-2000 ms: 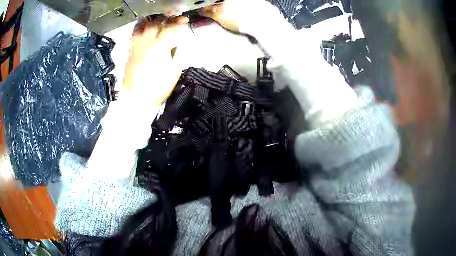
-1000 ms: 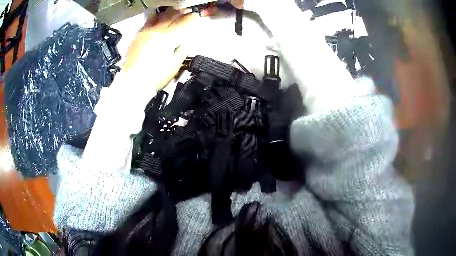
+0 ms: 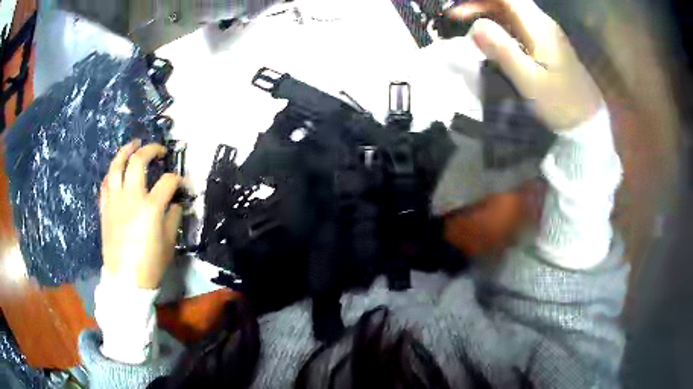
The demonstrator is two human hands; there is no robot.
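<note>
My left hand (image 3: pixel 140 213) is at the left, its fingertips curled over loose black buckles (image 3: pixel 180 163) beside the plastic bag; whether it grips one cannot be told. My right hand (image 3: pixel 543 72) reaches to the upper right, fingertips at dark webbing pieces (image 3: pixel 418 21). Its hold is unclear, as the fingers are blurred. A black heap of buckle straps (image 3: pixel 334 197) lies between my arms, close to my body. Two plastic buckle ends (image 3: pixel 399 99) stick out of its upper side over the white surface.
A crinkled dark blue plastic bag (image 3: pixel 72 175) fills the left side. The white work surface (image 3: pixel 220 95) lies beyond the heap. The machine's grey-green metal edge (image 3: pixel 163 21) is at the top left. Orange-brown surfaces (image 3: pixel 494 220) show at the lower left and right of the heap.
Both hands have left the top centre near the machine. My left hand has moved down left to the loose buckles, my right hand to the webbing at upper right.
</note>
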